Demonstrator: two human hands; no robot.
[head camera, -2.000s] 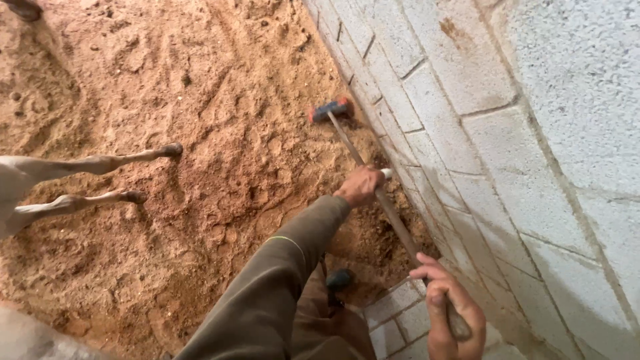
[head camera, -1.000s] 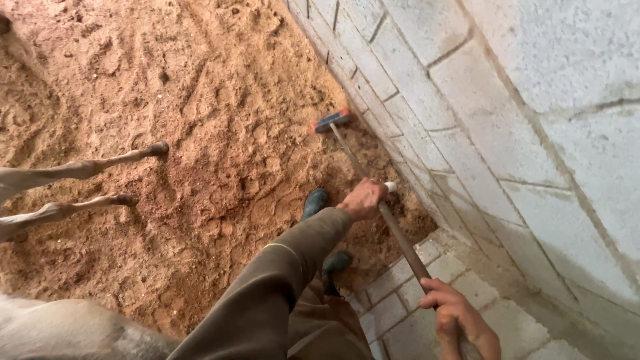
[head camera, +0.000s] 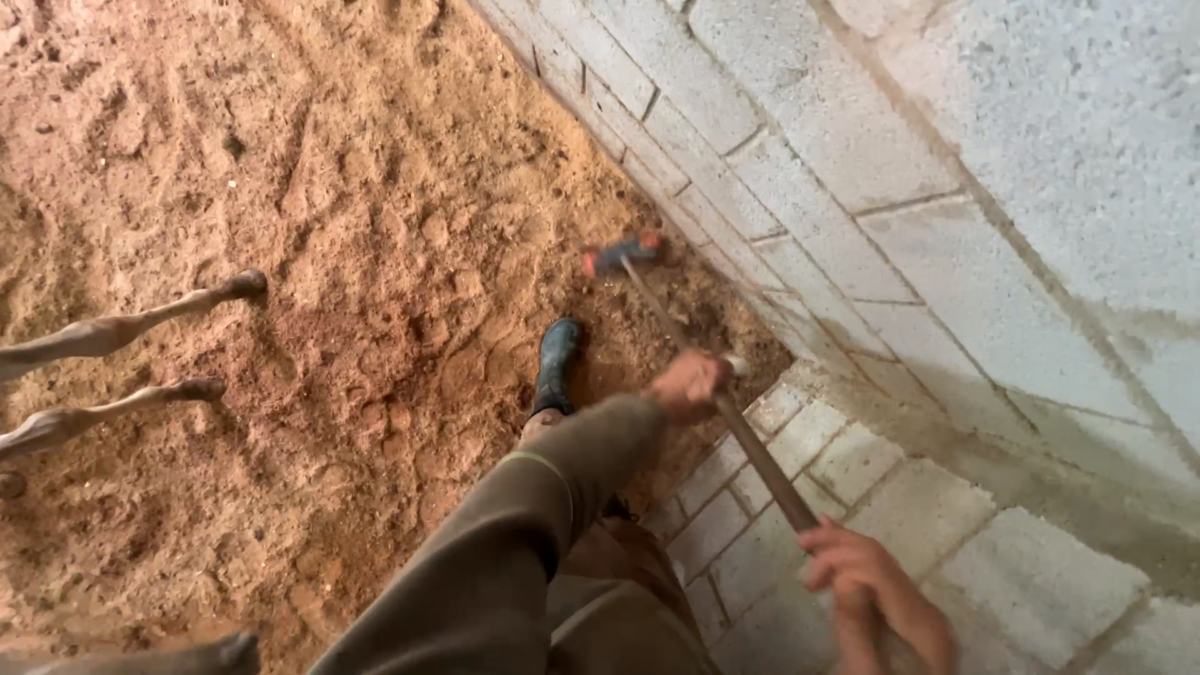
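A long wooden handle runs from the lower right up to a dark broom-like head with red-orange ends, at the sandy ground beside the wall. My left hand is shut around the middle of the handle; something small and white shows just beside it. My right hand grips the handle near its upper end, at the lower right. Both hands are slightly blurred. The lower edge of the head is blurred, so whether it touches the sand cannot be told.
A pale concrete-block wall rises on the right and meets another block wall in a corner. An animal's thin legs stand on the trodden sand at left. My dark boot is near the broom-like head.
Two seconds ago the foot near the head was out of sight; the boot now shows there. Both hands have kept hold of the handle. The view has shifted, showing more of the corner.
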